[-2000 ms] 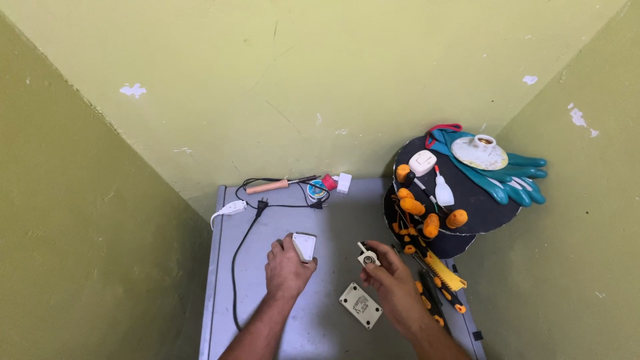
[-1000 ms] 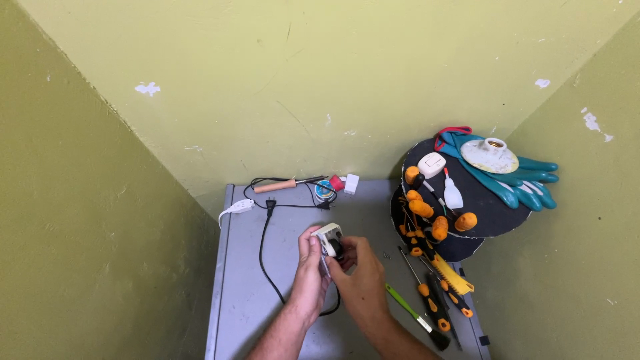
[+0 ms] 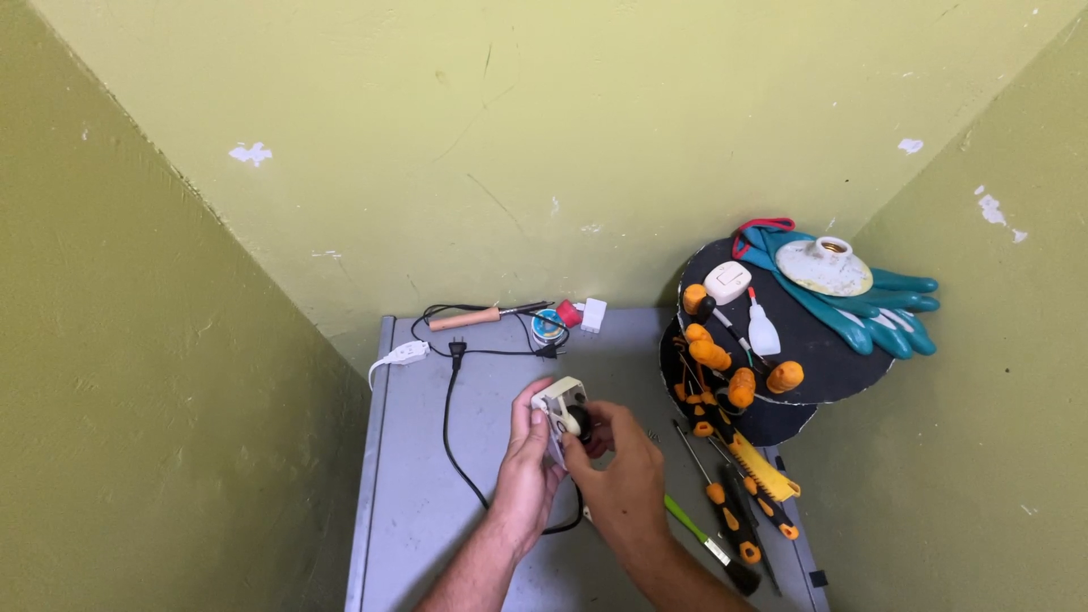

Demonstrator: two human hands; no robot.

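My left hand (image 3: pixel 529 455) holds a small off-white plastic housing (image 3: pixel 562 393), tilted, above the middle of the grey metal table (image 3: pixel 408 527). The fingers of my right hand (image 3: pixel 620 455) are closed on a dark round part (image 3: pixel 580 420) at the housing's open side; its exact kind cannot be told. A black power cord (image 3: pixel 448 433) with a two-pin plug (image 3: pixel 457 348) curves over the table and passes behind my hands. My right hand hides part of the housing.
A soldering iron (image 3: pixel 466 320), solder spool (image 3: pixel 546 328) and white plug (image 3: pixel 403 353) lie at the back. On the right are black round stands (image 3: pixel 816 374) with a lamp socket (image 3: pixel 824 268), teal gloves (image 3: pixel 892 327) and a switch (image 3: pixel 728 281), plus screwdrivers (image 3: pixel 729 518) and a green-handled brush (image 3: pixel 693 523).
Two seconds ago my hands were apart, each with a pale piece, and another lay on the table. They then came together; since one second ago they remain together at the housing.
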